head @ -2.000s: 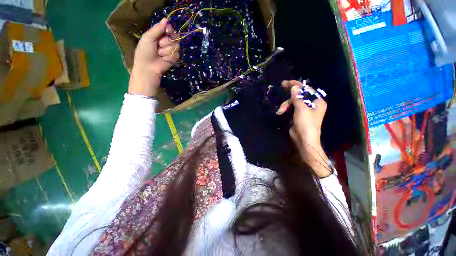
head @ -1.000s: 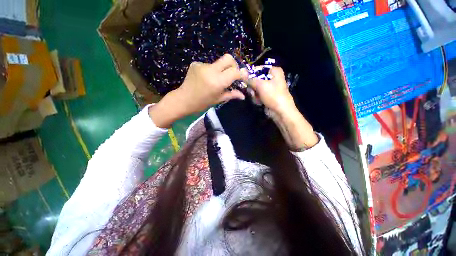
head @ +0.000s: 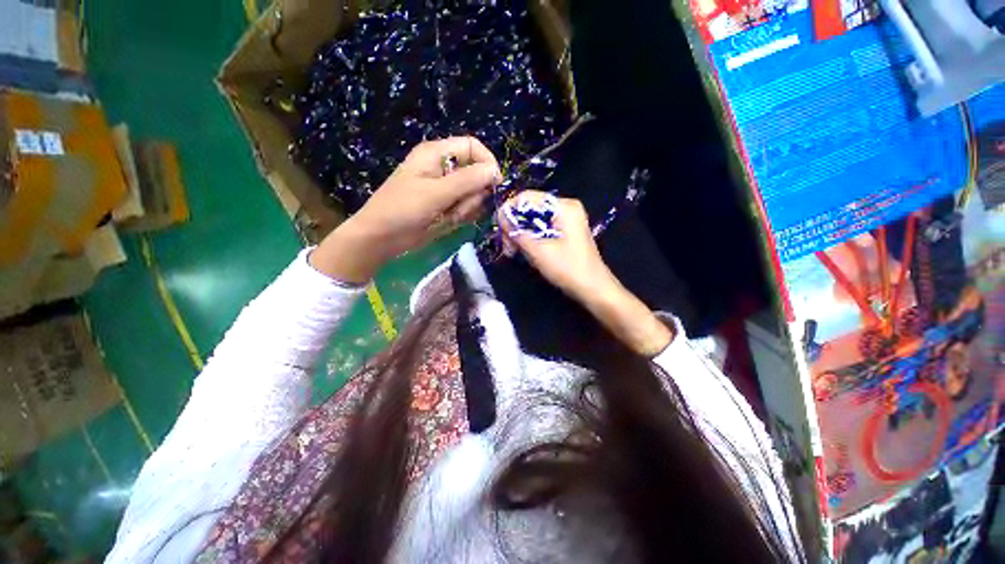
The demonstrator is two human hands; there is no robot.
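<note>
My right hand (head: 554, 245) is closed around a bunch of small connector cables (head: 533, 216) with white plug ends, above my lap. Dark leads with pale ends trail out to its right. My left hand (head: 432, 196) is beside it, just to the left, with thumb and fingers pinched together on thin leads near the bunch; a small pale end shows between its fingers. The exact grip is too small to see clearly. The large open carton (head: 268, 149) beyond my hands is filled with dark tangled cables (head: 430, 83) with white ends.
The bench edge with a blue and red printed sheet (head: 843, 143) runs along the right. A grey-white part (head: 950, 55) lies at the top right. Cardboard boxes (head: 66, 165) stand on the green floor (head: 165, 364) with yellow lines at the left.
My left hand came from the carton with thin yellow leads to meet my right hand. Both hands then moved slightly, my right hand lower and to the left.
</note>
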